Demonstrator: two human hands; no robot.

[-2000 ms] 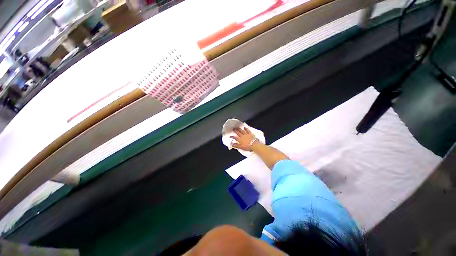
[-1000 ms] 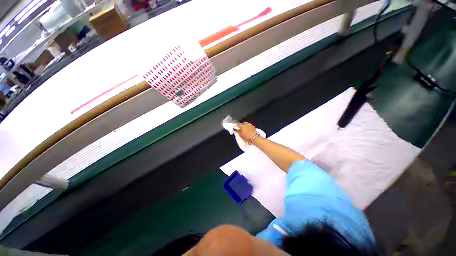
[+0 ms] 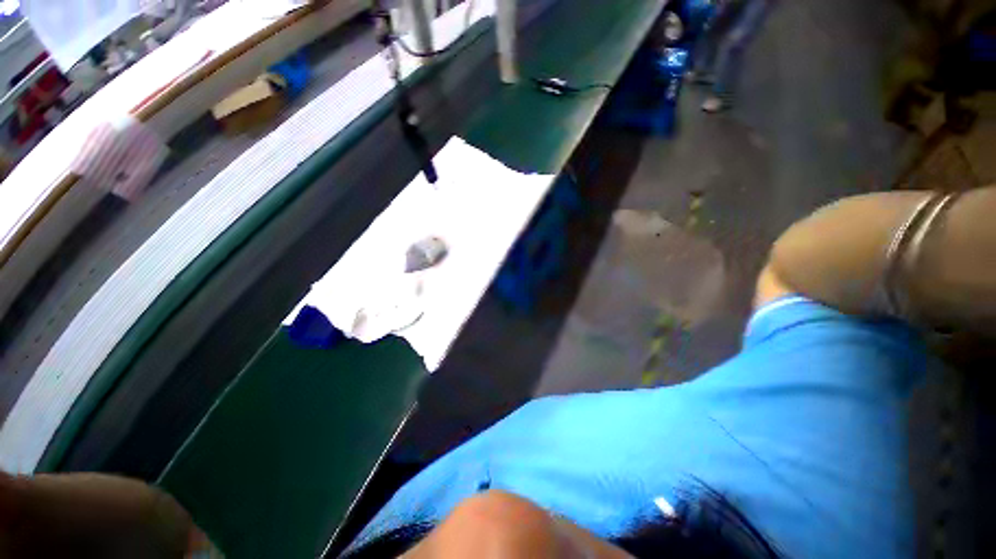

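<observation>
A crumpled white rag appears to lie on the white cover sheet, near a small greyish patch. Nothing holds the rag. A dark blue bin sits at the sheet's near left corner. My right arm, in a light blue sleeve, is bent out to the right, away from the bench. Bangles show at the wrist; my right hand is dark and cut off by the right edge, its fingers unseen. A blurred skin-toned shape at the bottom left looks like my left hand or forearm; no fingers can be made out.
The green bench top runs beside the dark conveyor belt. A black slim tool hangs over the sheet. Blue stools stand under the bench edge. A person's legs show in the aisle. An open carton lies beyond the belt.
The view has swung right toward the aisle. My right hand has left the rag and the belt and moved out to the right. The rag now appears on the sheet.
</observation>
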